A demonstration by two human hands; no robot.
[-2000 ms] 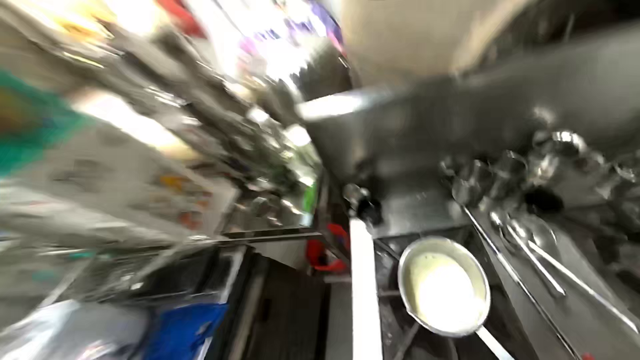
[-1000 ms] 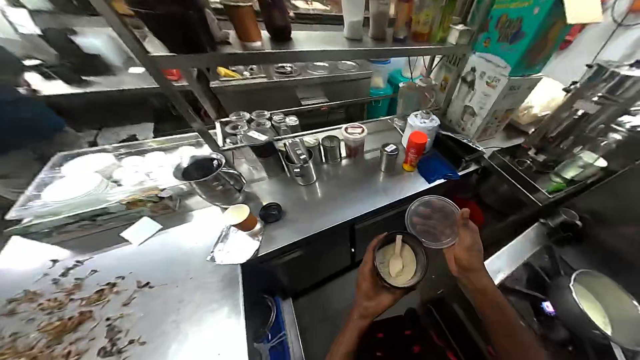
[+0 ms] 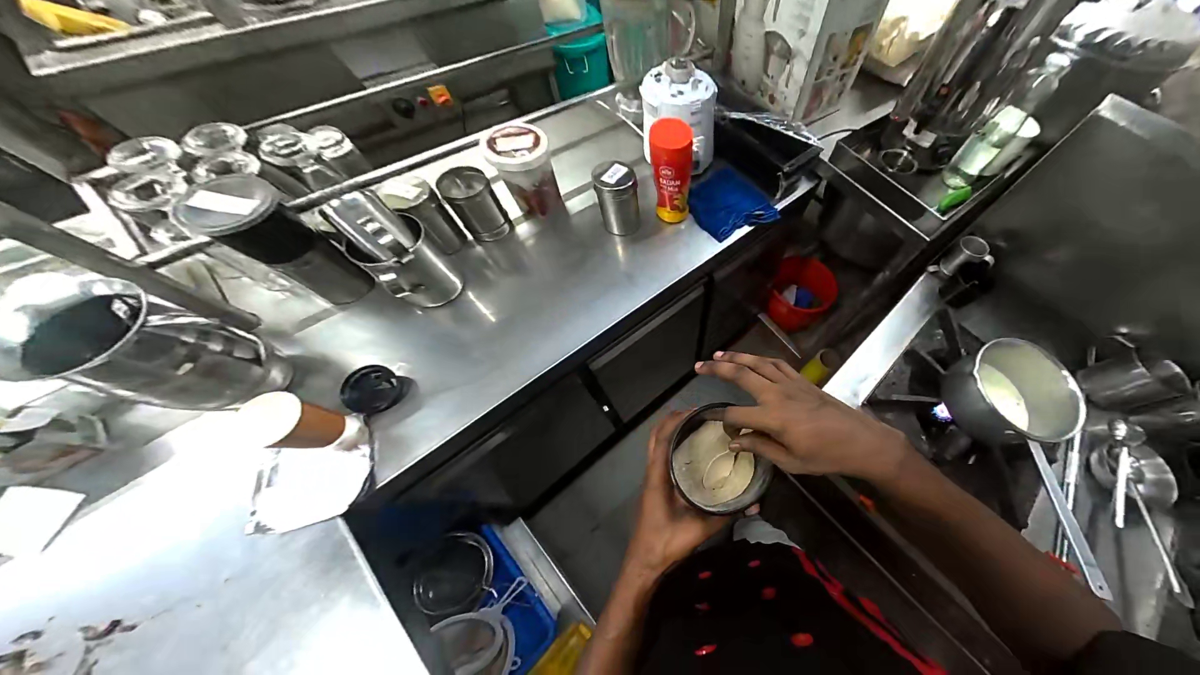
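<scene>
My left hand is wrapped around a dark round container of pale powder, held above the floor in front of my apron. A spoon lies in the powder. My right hand reaches over the container's rim, its thumb and a finger at the spoon's handle, other fingers stretched out. On the stove to the right, a saucepan with pale liquid sits over a burner with a small flame below.
The steel counter carries steel canisters, a red-capped bottle, a blue cloth, a black lid and a tipped paper cup. A red bucket stands on the floor. Ladles lie right of the stove.
The clear lid seen in my right hand one second ago is no longer visible. My right hand has moved over the container to the spoon. The view has shifted strongly.
</scene>
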